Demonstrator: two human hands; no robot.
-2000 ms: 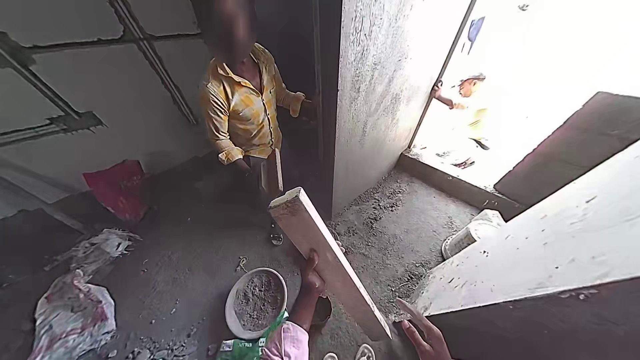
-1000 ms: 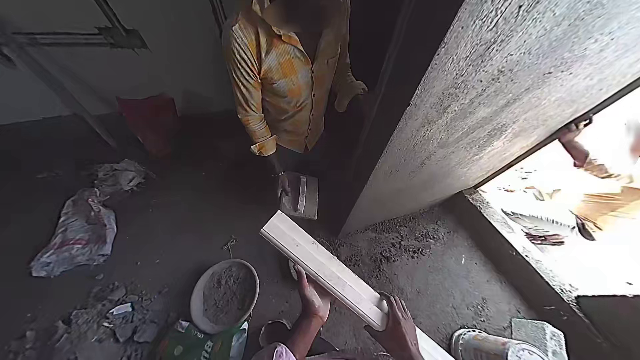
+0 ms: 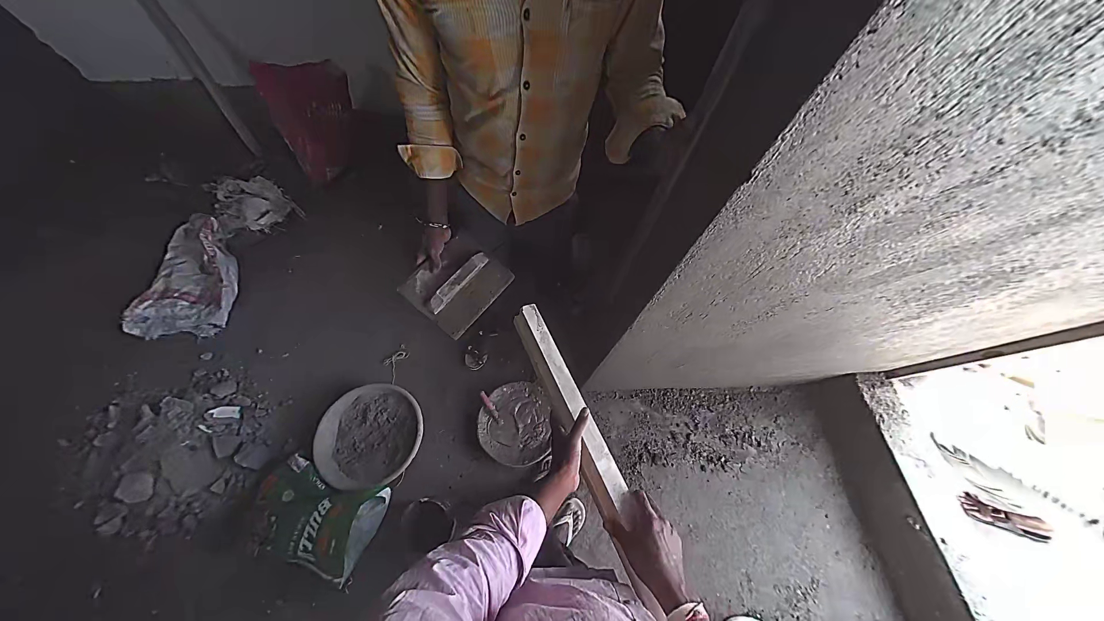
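Observation:
A long, straight, pale bar (image 3: 573,397), a straightedge of wood or metal, slants from the lower middle up toward the floor ahead. My left hand (image 3: 565,457) holds it near its middle, thumb along its edge. Lower down, my right hand (image 3: 651,543) is closed around the same bar. Left of the bar's middle sits a round pan of wet mortar (image 3: 515,423) with a small handled tool in it. A co-worker in a yellow checked shirt (image 3: 517,103) stands ahead and holds a flat plastering float (image 3: 457,289) near the bar's far end.
A basin (image 3: 323,440) of grey mix stands at the left beside a green printed bag (image 3: 319,522). Rubble (image 3: 177,448), a crumpled sack (image 3: 190,280) and a red sack (image 3: 306,112) lie farther left. A plastered wall (image 3: 862,216) rises at the right, above a raised doorway sill (image 3: 880,483).
My right hand, apart from the bar in the oldest frame, has taken hold of it. The bar has swung steeper. The view has moved closer to the co-worker.

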